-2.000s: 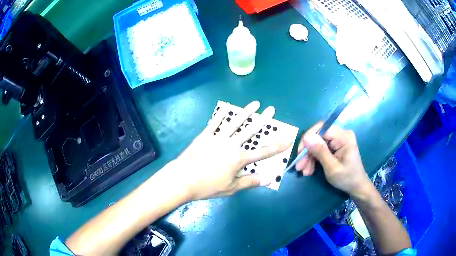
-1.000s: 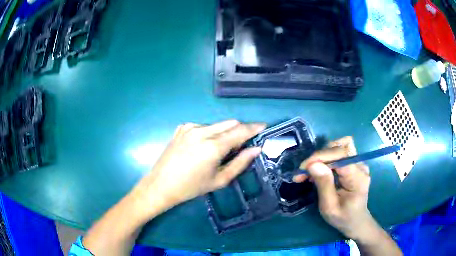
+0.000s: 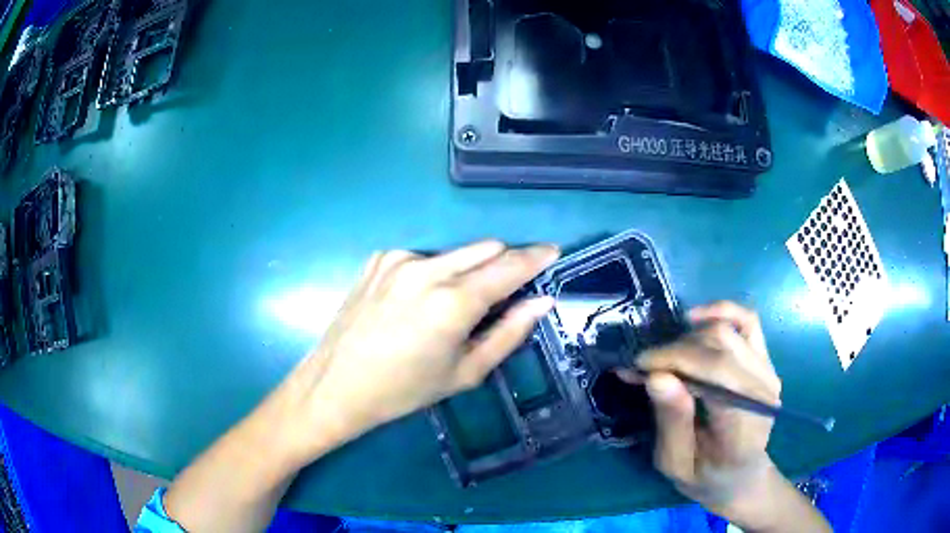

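Observation:
A black housing [image 3: 552,406] lies tilted on the green bench in front of me, its two rectangular windows at lower left and its angular recess at upper right. My left hand [image 3: 448,312] grips its upper left edge with thumb and fingers. My right hand [image 3: 714,390] holds a thin dark pen-like tool [image 3: 766,404] over the recess. The tool's tip is hidden by my fingers and blurred. A pale dot sheet [image 3: 840,273] with rows of small black dots lies to the right, apart from both hands.
The black press fixture [image 3: 615,172] stands behind the housing. Waiting housings [image 3: 47,260] lie at left. A blue tray [image 3: 865,78], a red bin [image 3: 917,62] and a squeeze bottle [image 3: 896,146] are at upper right. The bench's curved edge is near me.
Two seconds ago my hands were at the dot sheet; now they are at the housing. Since one second ago, the tool's rear end has swung down towards me.

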